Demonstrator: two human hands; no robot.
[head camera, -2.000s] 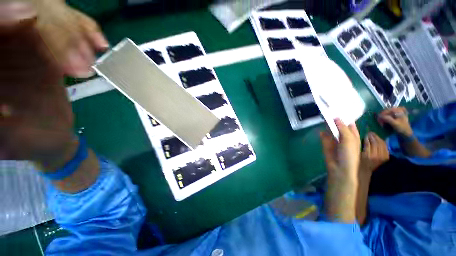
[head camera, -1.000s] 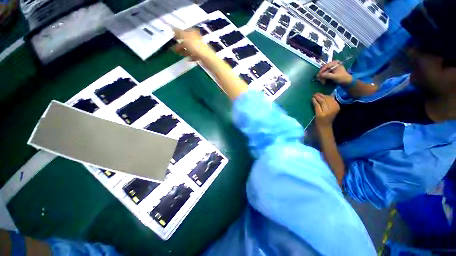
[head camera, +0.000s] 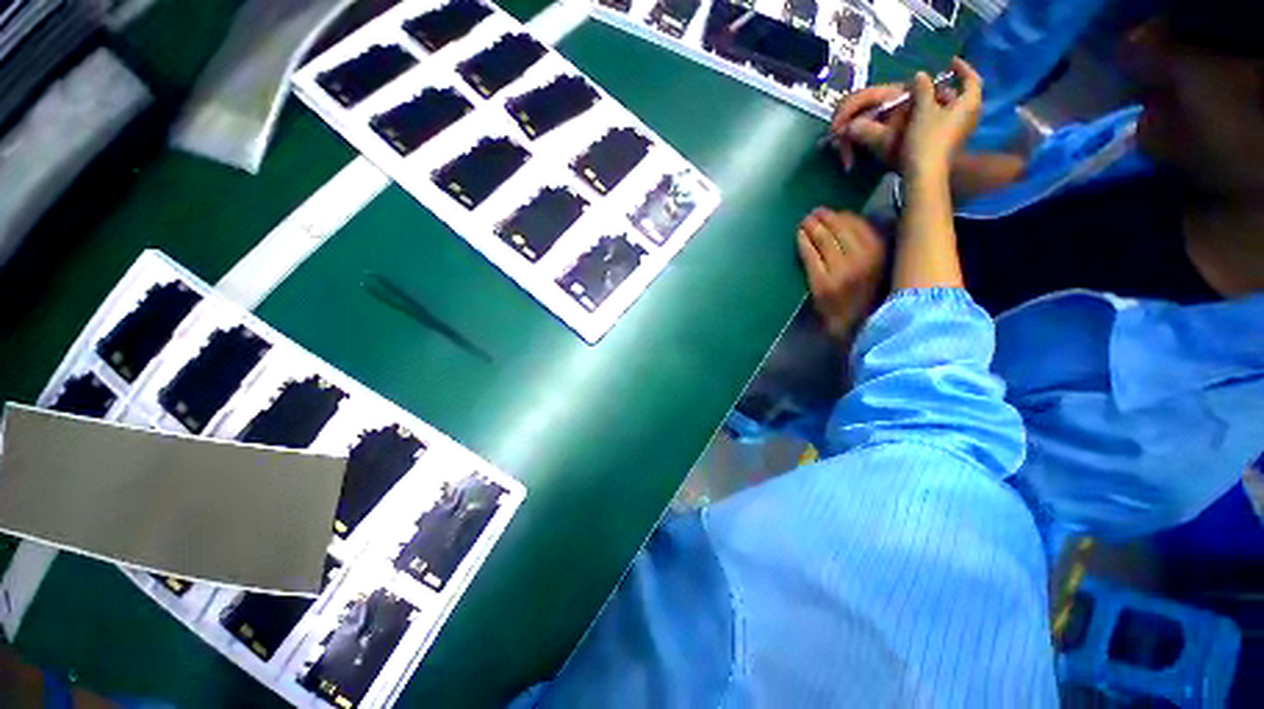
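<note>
The grey-brown strip with a pale edge (head camera: 173, 501), likely an adhesive sheet, lies across the near board tray (head camera: 495, 501) at lower left. This white tray holds black circuit boards (head camera: 288, 411). My right hand (head camera: 945, 122) is stretched far right beside another person's hand, near a thin pen-like tool (head camera: 908, 97); whether my fingers grip the tool cannot be told. Of my left arm only a dark bit of wrist and blue band shows at the bottom left corner; the hand is out of the picture. Dark tweezers (head camera: 423, 316) lie on the green mat.
A second board tray (head camera: 589, 321) lies beyond the tweezers. More trays (head camera: 749, 69) are at the top right. Clear-white film or packaging (head camera: 229, 139) lies at upper left. A person in a blue smock sits at right, one hand (head camera: 843, 263) at the bench edge. A white strip crosses the mat.
My right hand let go of the white sheet over the second tray and moved right to the neighbour's hand. The view shifted; that tray's boards are uncovered. The grey-brown strip stays on the near tray.
</note>
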